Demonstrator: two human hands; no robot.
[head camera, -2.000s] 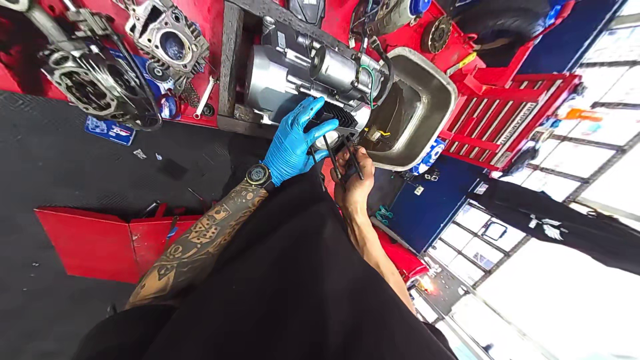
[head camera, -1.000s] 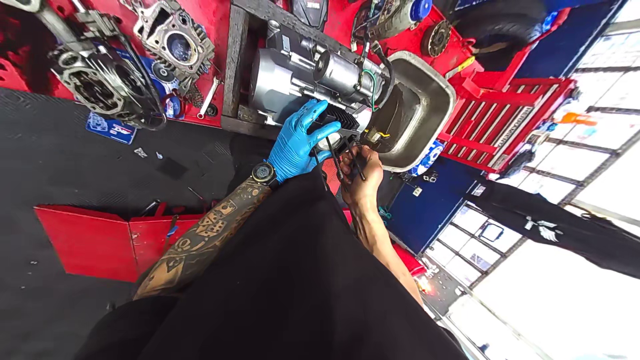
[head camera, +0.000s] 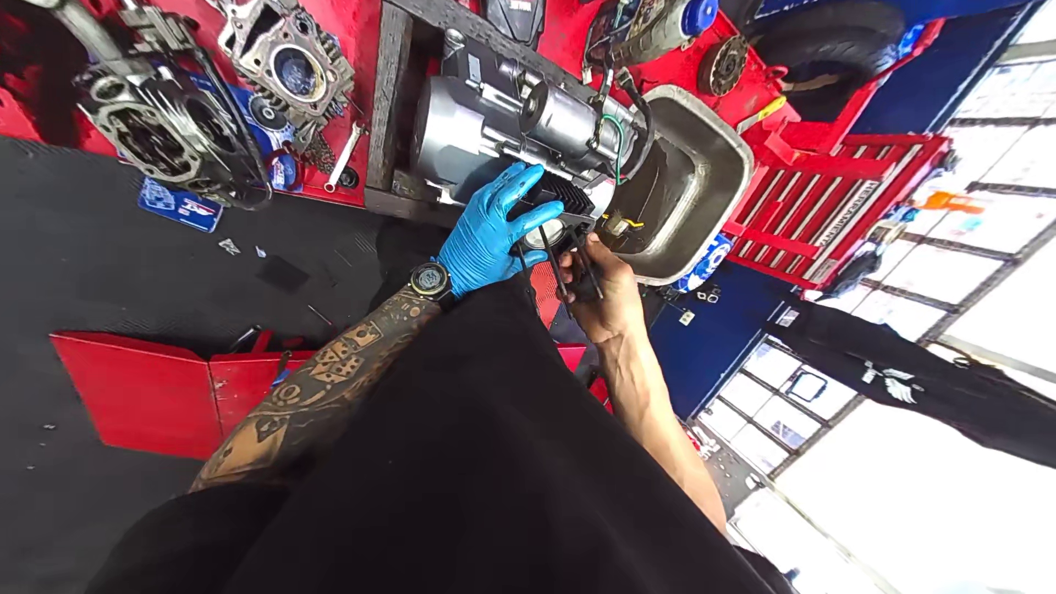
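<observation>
My left hand (head camera: 499, 227), in a blue glove, is closed around the side of a black finned engine cylinder (head camera: 568, 198). My right hand (head camera: 609, 289), bare, is at the near end of that cylinder, by the long dark studs (head camera: 583, 264) that stick out towards me; its fingertips are partly hidden. A round pale piston crown (head camera: 544, 234) shows in the cylinder between my hands. Behind them lies the silver motorcycle engine (head camera: 462, 124), with a cylindrical starter motor (head camera: 561, 115) and a green wire on top.
A wooden frame (head camera: 389, 99) supports the engine on the red bench. The metal drain pan (head camera: 733, 177) is at its right. At left lie a cylinder head (head camera: 272, 62), an engine case (head camera: 157, 136) and a combination wrench (head camera: 345, 157). A red tool chest (head camera: 841, 198) stands at the right.
</observation>
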